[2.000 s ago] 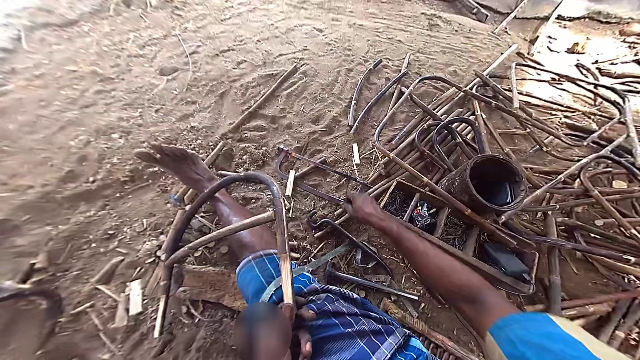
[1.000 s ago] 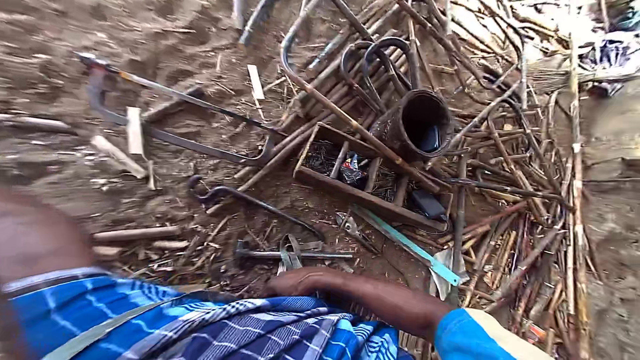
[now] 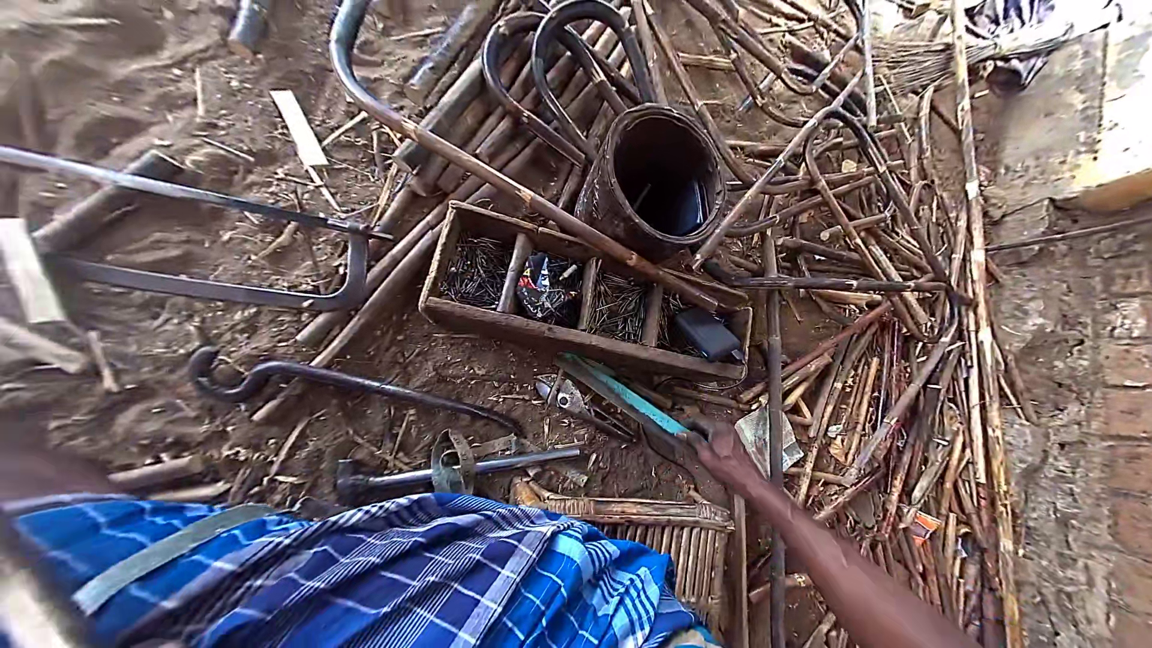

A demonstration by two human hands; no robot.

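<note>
My right hand grips the end of a flat turquoise-painted bar, which lies low over the dirt just in front of a wooden nail box. Left of the bar's far end are pliers. A hammer with a metal shaft lies by the checked cloth over my lap, a strap loop around its shaft. Beyond it is a hooked dark metal rod. A hacksaw lies at the left. My left hand cannot be made out; a blurred pale piece crosses the lower left corner.
A rusty metal can stands behind the box, with bent cane hoops beside it. Cane sticks pile up on the right, along a brick wall. A slatted cane seat is by my knee.
My right hand has moved from beside the hammer to the turquoise bar and taken hold of it. The bar's far end now points toward the box. The view has shifted closer to the box.
</note>
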